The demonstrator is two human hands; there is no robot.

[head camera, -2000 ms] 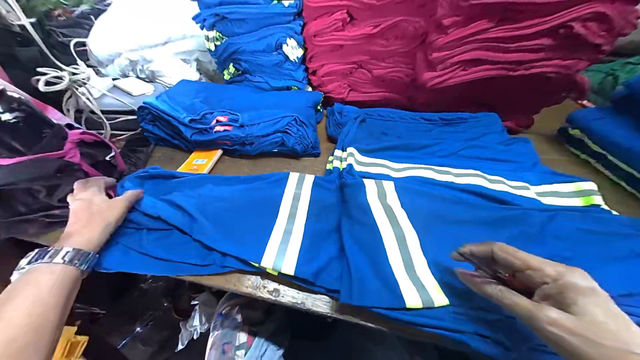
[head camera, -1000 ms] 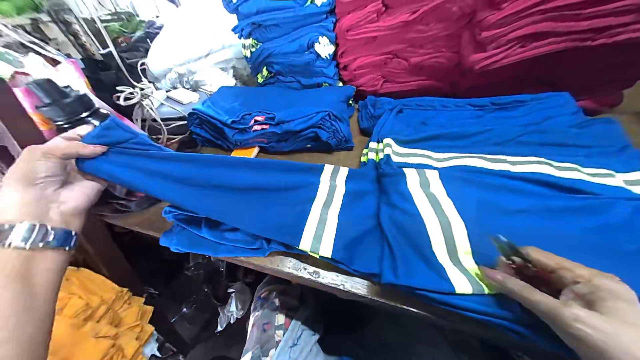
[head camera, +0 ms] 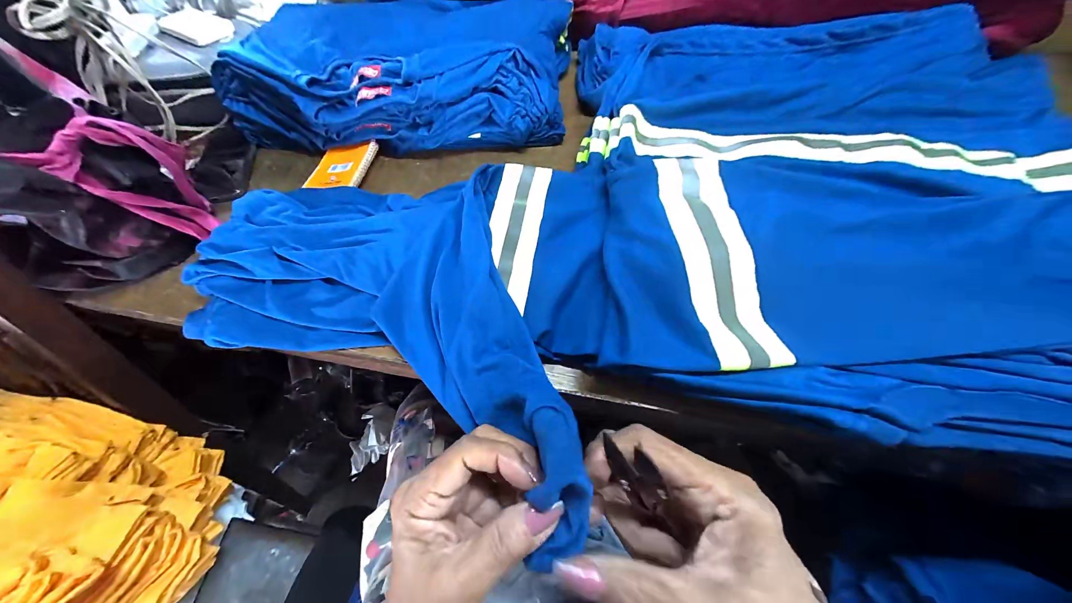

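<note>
A blue garment with white-and-grey reflective bands [head camera: 879,243] lies spread over the wooden table, one sleeve [head camera: 469,335] hanging down across the front edge. The cuff end of that sleeve is pinched between the fingers and thumb of my left hand [head camera: 469,519]. On the cuff's other side, my right hand [head camera: 687,519] touches the cloth with its thumb while small dark thread snips [head camera: 636,477] sit in its palm, blades pointing up. Other blue sleeves [head camera: 285,268] lie bunched to the left on the table.
Folded blue garments [head camera: 402,84] are stacked behind, by an orange packet [head camera: 342,166]. Dark cloth with a pink strap [head camera: 126,167] and white cables [head camera: 109,59] are at left. Yellow-orange cloth pieces [head camera: 100,502] pile up lower left. The table's front edge [head camera: 603,387] runs below the garment.
My left hand has moved from the far left toward the lower middle, bringing the sleeve end over the table edge. My right hand has come in beside it, still with the snips.
</note>
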